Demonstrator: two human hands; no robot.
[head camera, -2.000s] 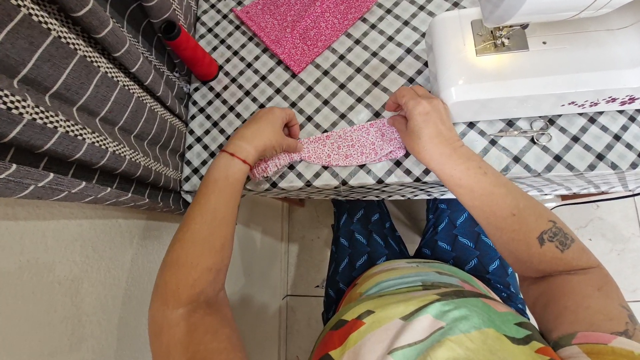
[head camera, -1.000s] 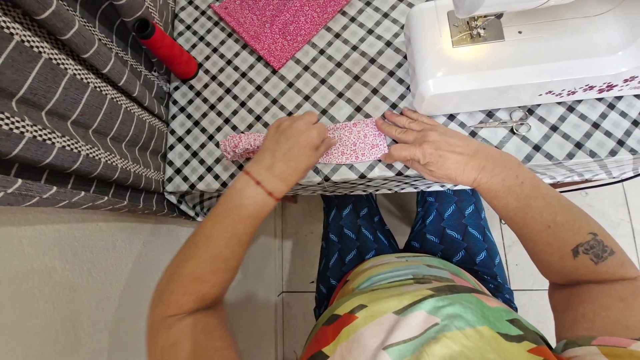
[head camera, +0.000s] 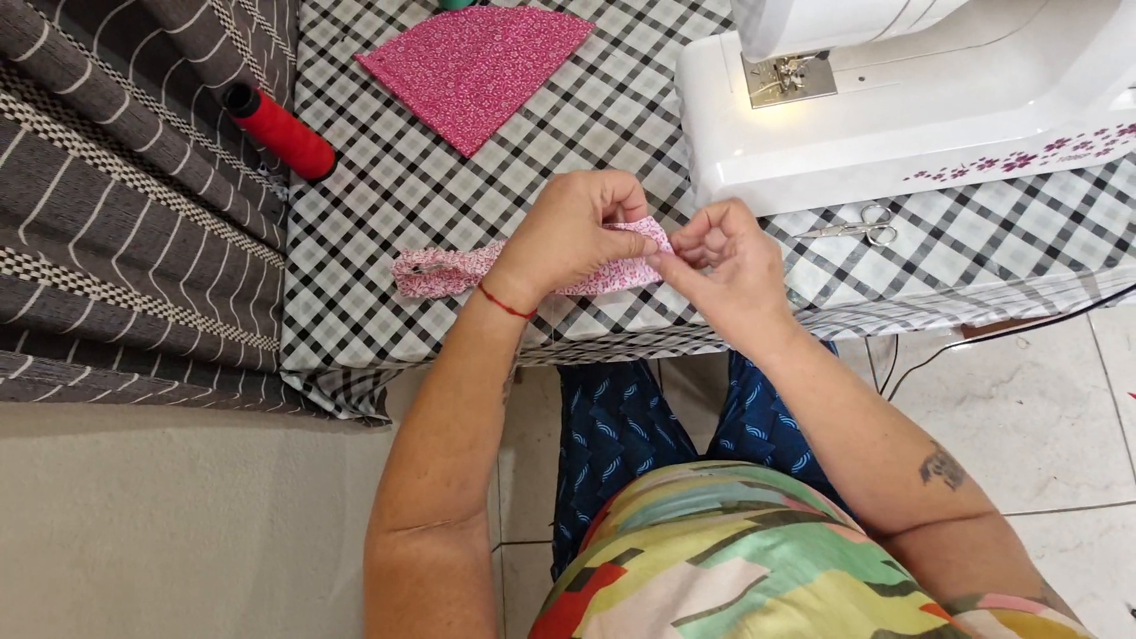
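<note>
A strip of pink and white floral fabric (head camera: 603, 277) lies along the near part of the table, its left end gathered and bunched, with a small metal object, perhaps a safety pin (head camera: 430, 267), showing on it. My left hand (head camera: 577, 231), with a red cord at the wrist, reaches over the strip's middle and pinches it near the right end. Thumb and fingers of my right hand (head camera: 732, 266) hold the right end's edge, close beside the left fingertips. Part of the strip is hidden under my left hand.
A white sewing machine (head camera: 825, 160) stands at the right, with small metal scissors (head camera: 852, 231) in front of it. Darker pink floral fabric (head camera: 479, 71) and a red thread spool (head camera: 282, 133) lie on the checked tablecloth (head camera: 355, 324). A grey curtain (head camera: 133, 195) hangs at the left.
My left hand has moved right along the strip, from its gathered left part to near the right end. The strip's left end, under my hand two seconds ago, now shows.
</note>
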